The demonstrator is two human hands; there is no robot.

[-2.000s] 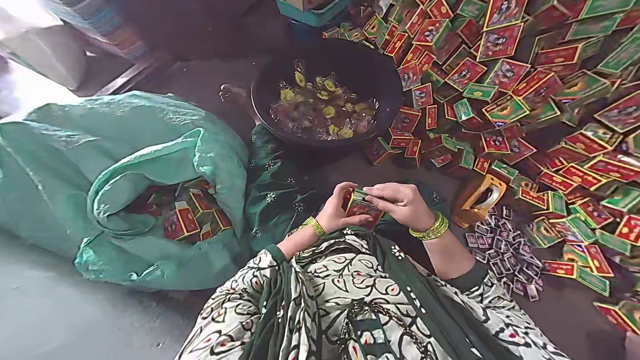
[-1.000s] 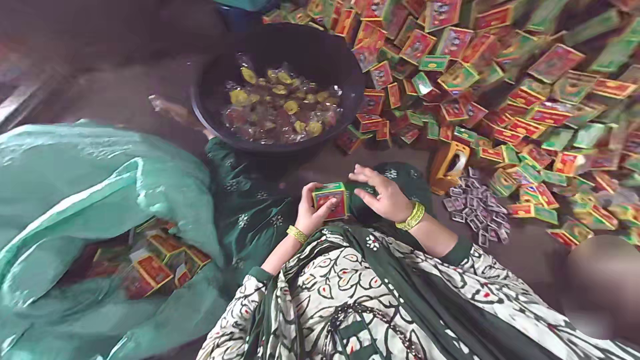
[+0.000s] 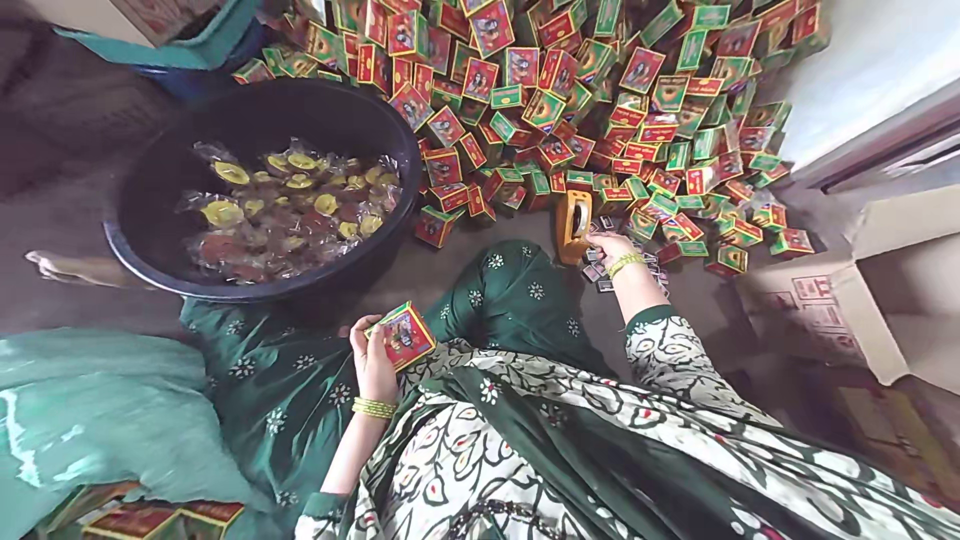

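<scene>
My left hand is closed around a small red, yellow and green printed cardboard box, held over my lap. Out to the right, my right hand is at the lower edge of an orange tape dispenser; whether its fingers grip the dispenser or its tape is too small to tell. Beside that hand, partly hidden by it, lie small dark printed pieces on the floor. A large black tub holds clear-wrapped items with yellow round parts. At the lower left, a green sack has similar boxes at its opening.
A wide heap of red and green boxes spreads across the floor beyond the dispenser. An open cardboard carton stands at the right, near a pale wall. A teal container is at the upper left, behind the tub.
My right hand has moved away from the box, right to the tape dispenser. My left hand still holds a box, its printed red face now turned up. The view has shifted.
</scene>
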